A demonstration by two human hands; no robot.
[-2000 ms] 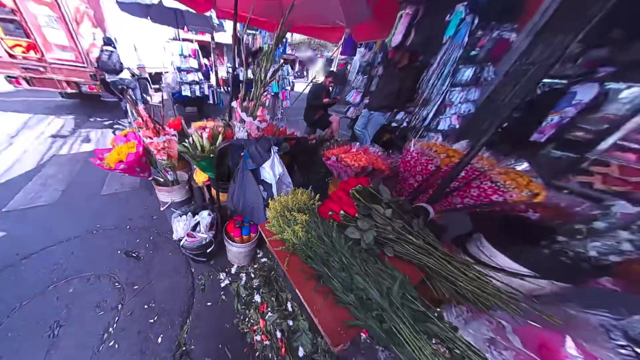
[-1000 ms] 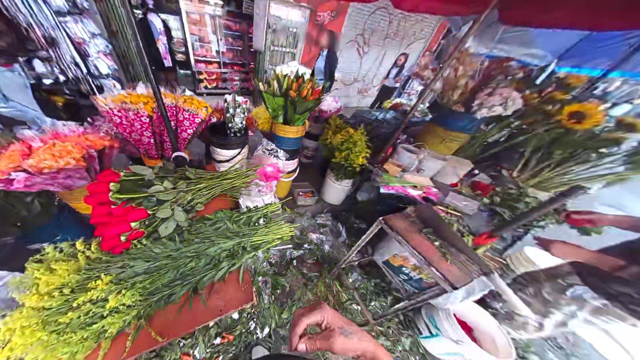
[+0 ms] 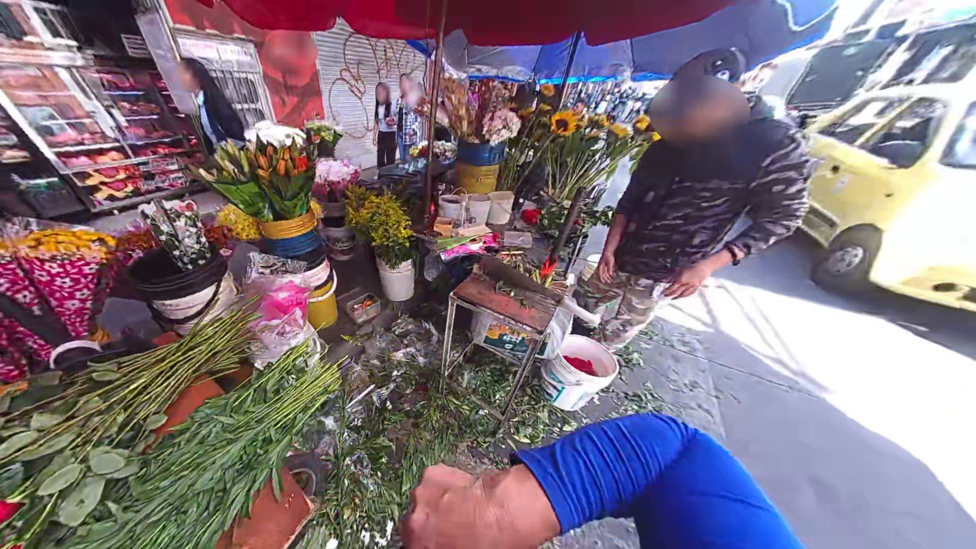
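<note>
My right hand point(image 3: 457, 507), below a blue sleeve, is low in the middle of the head view, its fingers curled downward and cut by the bottom edge; whether it holds anything is hidden. My left hand is out of view. To the left of my right hand, long green flower stems point(image 3: 221, 450) lie across a reddish board point(image 3: 278, 515), beside a pile of rose stems point(image 3: 137, 374). Ahead stands a small metal-framed table point(image 3: 503, 297) with cut stems on it. A white bucket point(image 3: 581, 374) with red petals or flowers inside stands at its right.
Leaf clippings point(image 3: 412, 419) cover the ground. A person in a camouflage top point(image 3: 709, 191) stands at the right, near a yellow vehicle point(image 3: 892, 191). Buckets of lilies point(image 3: 282, 175), yellow flowers point(image 3: 385, 221) and sunflowers point(image 3: 564, 123) stand farther back. Umbrella poles point(image 3: 433, 107) rise among them.
The view has swung right, bringing the person in camouflage and the yellow vehicle in. My right hand, bare-wristed at the bottom edge a second ago, now shows with its blue sleeve.
</note>
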